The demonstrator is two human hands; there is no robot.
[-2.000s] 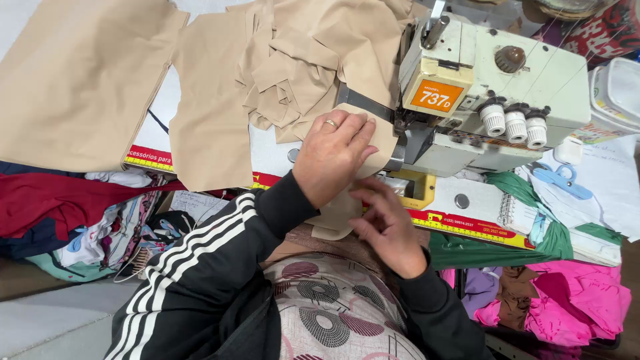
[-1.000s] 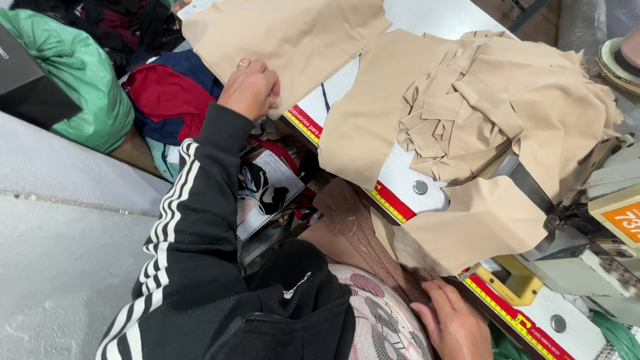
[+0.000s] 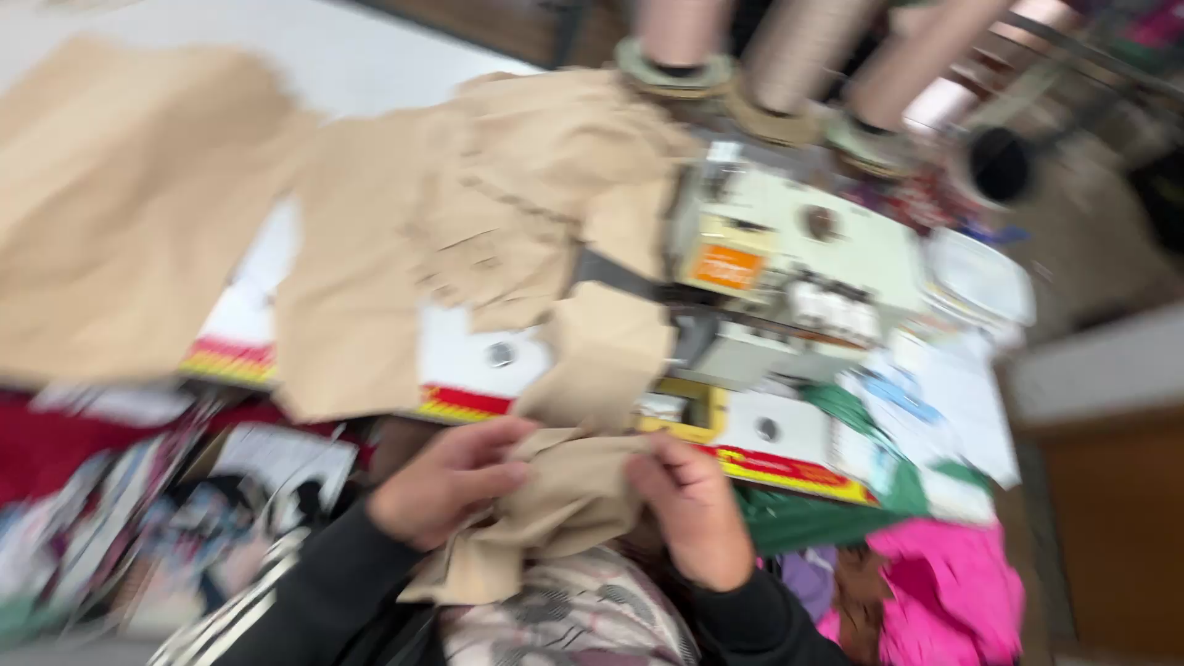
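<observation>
A beige fabric piece [image 3: 573,490] hangs between my two hands over my lap, in front of the sewing table. My left hand [image 3: 453,481] pinches its left edge, and my right hand [image 3: 694,509] grips its right edge. Just above, a beige strip of fabric [image 3: 606,356] lies at the table's front edge, touching or close to the held piece; blur hides whether they are joined. The white industrial sewing machine [image 3: 814,231] stands to the right, its yellow-framed part [image 3: 694,407] near my right hand. A bunched heap of beige fabric [image 3: 536,185] lies left of the machine.
Large flat beige pieces [image 3: 120,213] cover the table's left side. Thread cones [image 3: 684,37] stand behind the machine. A green cloth [image 3: 795,523] and pink cloth [image 3: 953,592] hang at the right. Plastic containers [image 3: 980,277] sit beyond the machine. Mixed garments [image 3: 166,518] lie below left.
My left hand has moved from the large flat piece at the left to the small beige piece, which both hands now hold. The view has swung back toward the machine.
</observation>
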